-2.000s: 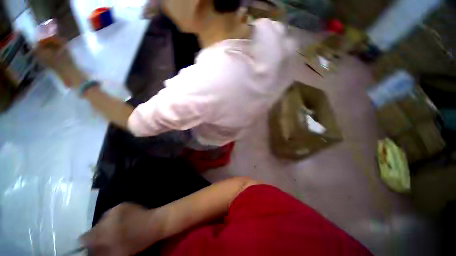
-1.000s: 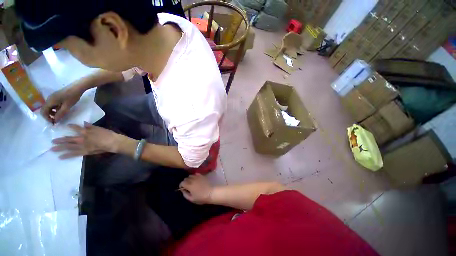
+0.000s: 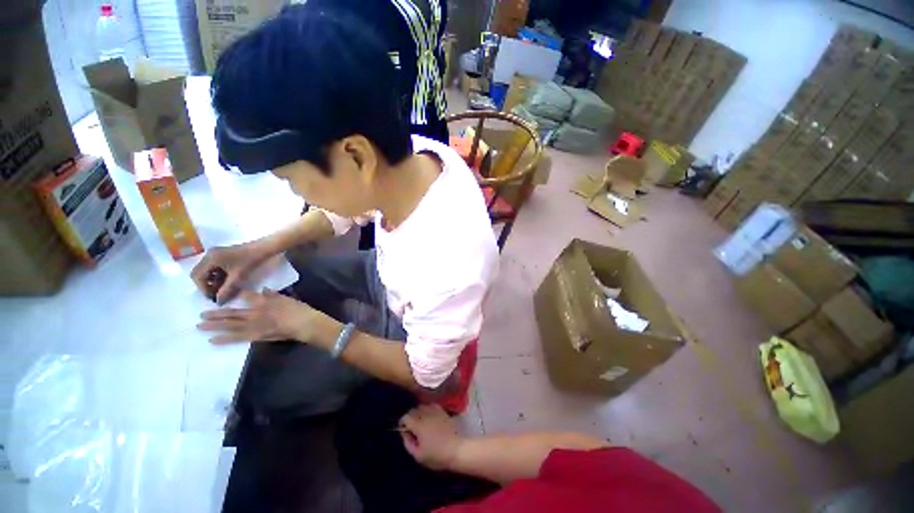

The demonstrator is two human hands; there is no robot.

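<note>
My right hand (image 3: 431, 438) is at the bottom centre, at the end of a bare forearm and red sleeve, off the table's edge. Its fingers are closed on a small thin item (image 3: 404, 429); only a short tip sticks out to the left, so its kind is unclear. My left hand is out of the picture. Clear plastic film (image 3: 85, 426) lies on the white table (image 3: 165, 351) at the lower left, with a pale sheet (image 3: 170, 471) at the front edge.
A seated person (image 3: 441, 261) in pink works on a sheet. An orange retail box (image 3: 168, 205) stands upright, another (image 3: 88, 212) leans by a carton. An open brown carton (image 3: 601, 331), a yellow bag (image 3: 799, 389) and stacked cartons (image 3: 812, 291) are on the floor.
The view has swung up and left, showing more table and retail boxes. My right hand has left the table's edge area and appears lower right. The coworker's raised hand has come down to the table.
</note>
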